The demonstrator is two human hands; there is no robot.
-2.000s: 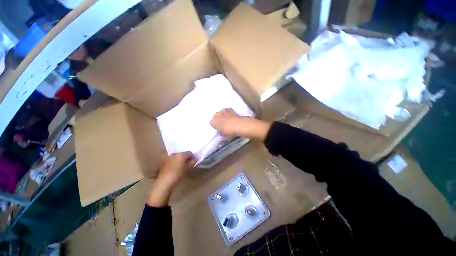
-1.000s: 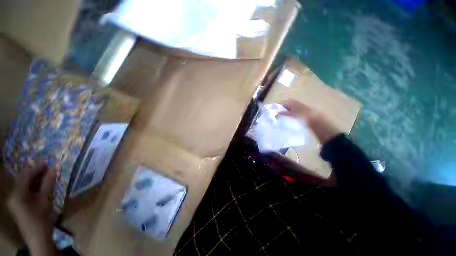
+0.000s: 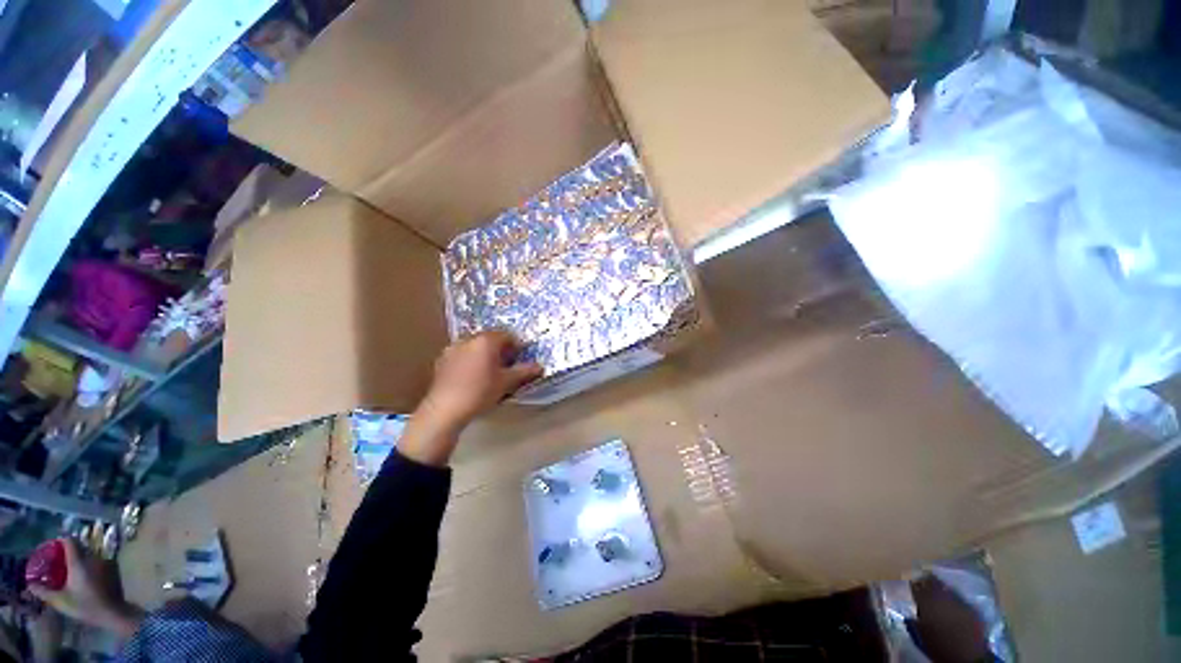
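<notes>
An open brown carton (image 3: 350,324) stands in front of me with its flaps up. Rows of small silver-blue fittings with copper-coloured ends (image 3: 570,266) fill it. My left hand (image 3: 482,373) is at the carton's near left edge, fingers bent down over the fittings there; whether it grips one is hidden. A white square plate with rounded corners and four short posts (image 3: 593,518) lies on the cardboard-covered bench, nearer to me than the carton. My right hand is not in view.
A crumpled white sheet heap (image 3: 997,246) lies at the right. At the lower left, another person's hand (image 3: 91,589) holds a red round object (image 3: 47,566), near another plate with posts (image 3: 201,570). An open box with clear plastic (image 3: 952,622) is at the lower right edge.
The white sheet that covered the fittings is off. My right hand carried white material to the lower right and has since left the view. The view has swung back to the carton.
</notes>
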